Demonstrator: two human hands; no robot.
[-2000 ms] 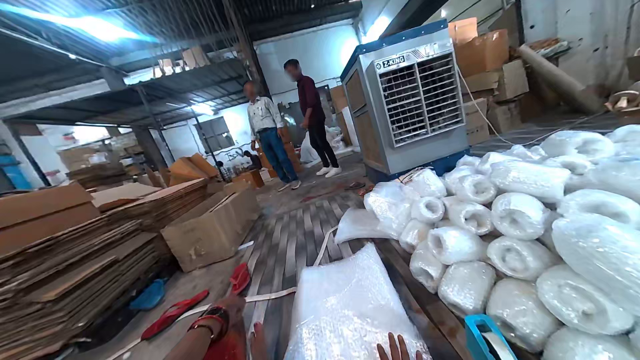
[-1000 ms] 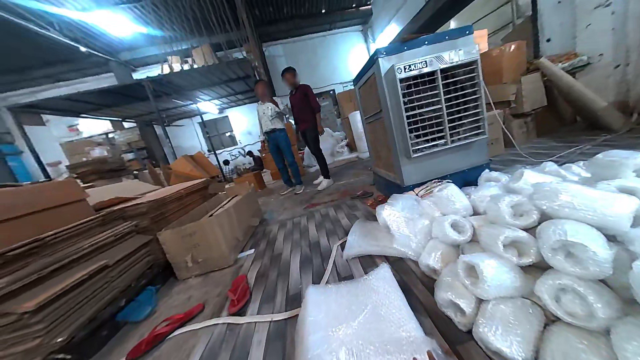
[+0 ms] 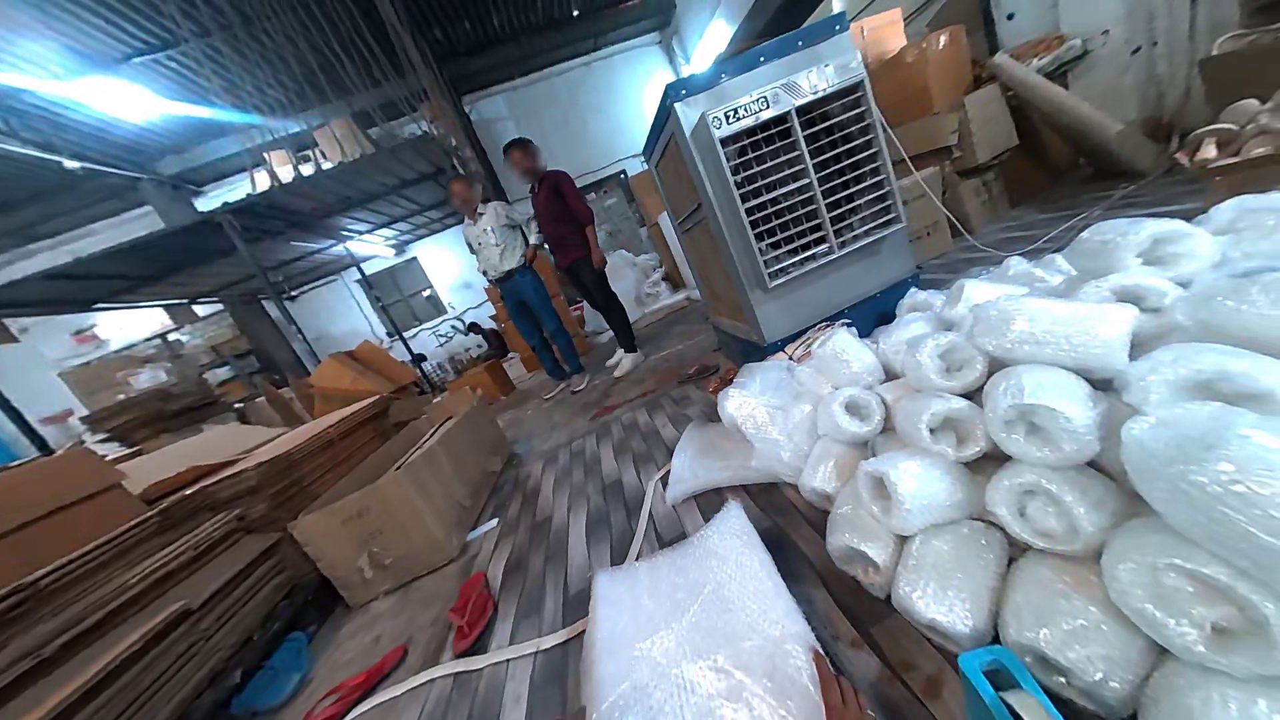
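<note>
A sheet of bubble wrap (image 3: 700, 630) lies at the bottom centre, on the striped floor covering. At its lower right edge a little bare skin (image 3: 840, 690) shows, cut off by the frame; whether it is my right hand or a foot I cannot tell. My left hand is out of view. Many bubble-wrap rolls (image 3: 1040, 415) are heaped to the right of the sheet. A blue plastic tape dispenser (image 3: 985, 680), or something like it, stands at the heap's near edge. A pale strap (image 3: 500, 652) runs from the sheet's left side.
Flattened cardboard (image 3: 150, 600) is stacked at left beside a cardboard box (image 3: 400, 510). Red flip-flops (image 3: 470, 612) and a blue plastic thing (image 3: 275, 672) lie near it. An air cooler (image 3: 790, 190) stands behind the rolls. Two people (image 3: 540, 270) stand farther back.
Two seconds ago one hand lay on the bubble wrap and a wrist with a bracelet was at its left; neither shows there now. The flip-flops are more fully in view.
</note>
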